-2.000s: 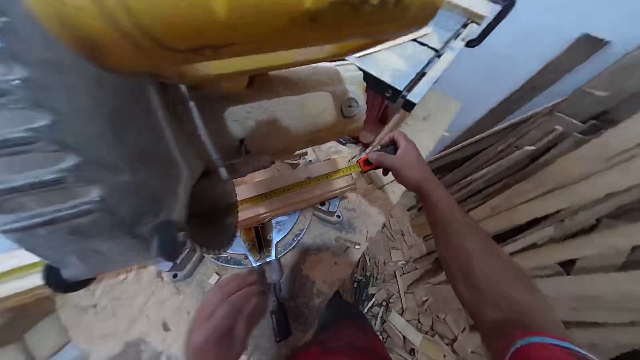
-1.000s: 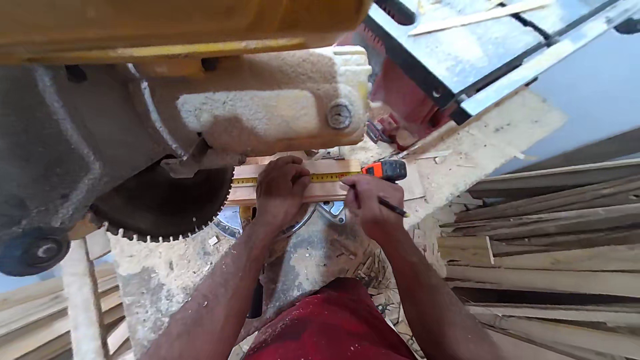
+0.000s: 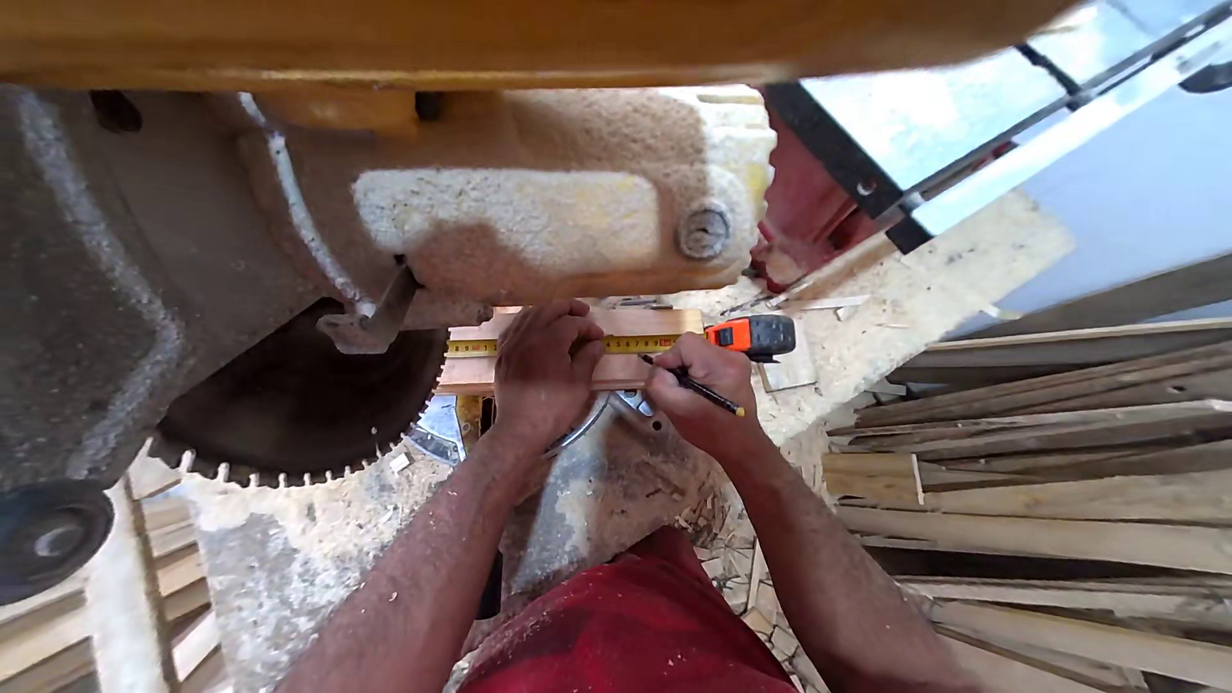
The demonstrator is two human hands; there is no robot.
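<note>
A wooden board [image 3: 472, 372] lies across the bed of a miter saw, with the yellow blade of a tape measure [image 3: 751, 335] stretched along it. The orange and black tape case rests by the board's right end. My left hand [image 3: 549, 361] presses flat on the board and the tape blade. In my right hand [image 3: 707, 385] is a dark pencil [image 3: 707, 391], its tip at the board beside the tape's edge. Left of my left hand is the toothed circular saw blade [image 3: 308, 414], raised under the dusty saw motor housing [image 3: 577, 202].
At the right lies a stack of rough wooden boards [image 3: 1039, 491]. A table saw [image 3: 924, 106] stands at the upper right. More wood strips [image 3: 173, 568] are at the lower left. Sawdust and small offcuts [image 3: 770, 616] cover the surfaces near my red clothing [image 3: 635, 635].
Two seconds ago my left hand was low by the saw's handle; it now lies on the board. My right hand has gone from the tape case to the board's edge, with the pencil showing.
</note>
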